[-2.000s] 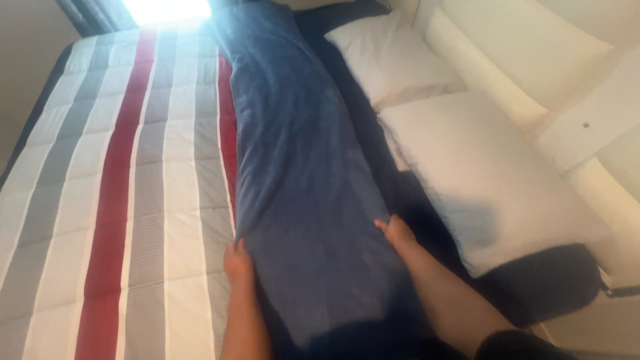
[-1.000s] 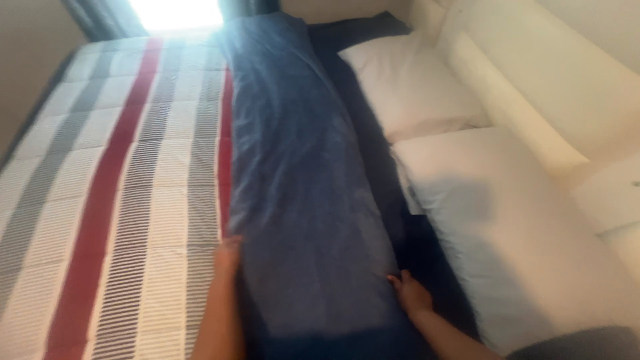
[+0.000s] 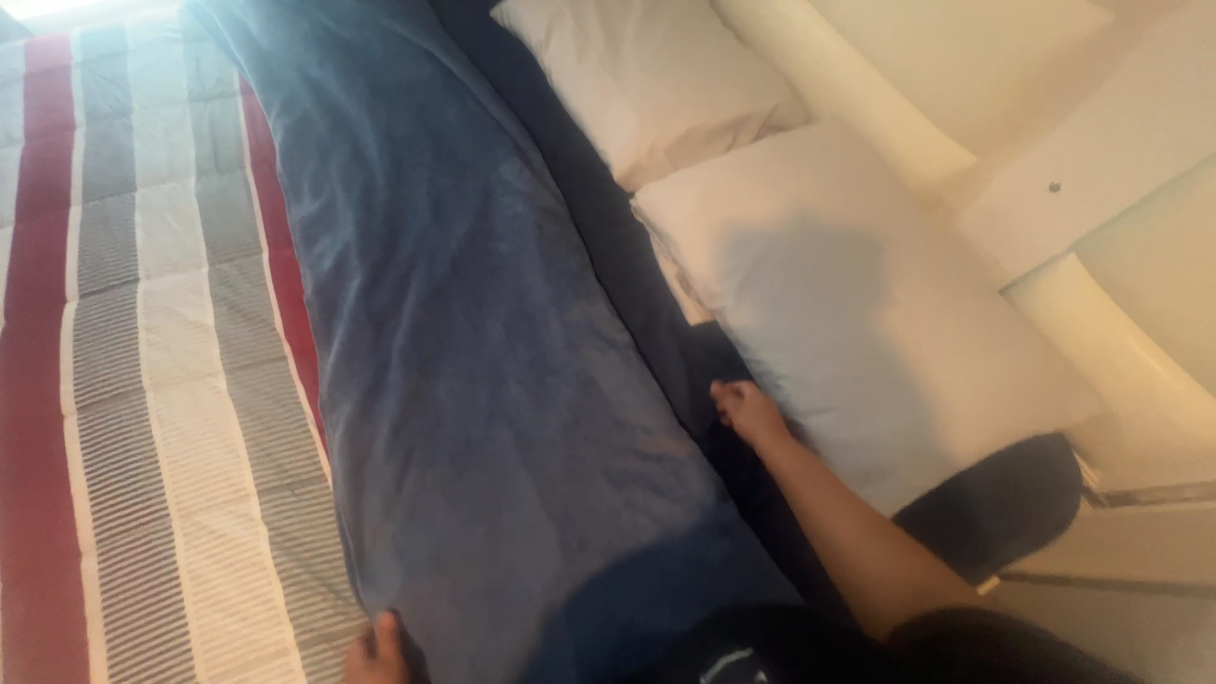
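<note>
A blue blanket (image 3: pixel 475 342) lies folded in a long band across the bed, over a quilt (image 3: pixel 180 380) with red, grey and white stripes. My left hand (image 3: pixel 378 654) is at the bottom edge of the view, by the blanket's left edge; most of it is cut off. My right hand (image 3: pixel 749 410) is above the dark blue sheet (image 3: pixel 608 228), between the blanket and the nearer white pillow (image 3: pixel 855 313). Its fingers are partly curled, with no cloth seen in them. A second white pillow (image 3: pixel 655 85) lies beyond, its edge against the nearer one.
A pale padded headboard (image 3: pixel 855 104) runs along the right side behind the pillows. A dark rounded corner of the bed (image 3: pixel 1007 503) shows at the lower right. Bright light comes from the top left.
My right hand has come away from the blanket's right edge towards the nearer pillow. My left hand is lower along the blanket's left edge. The view has shifted.
</note>
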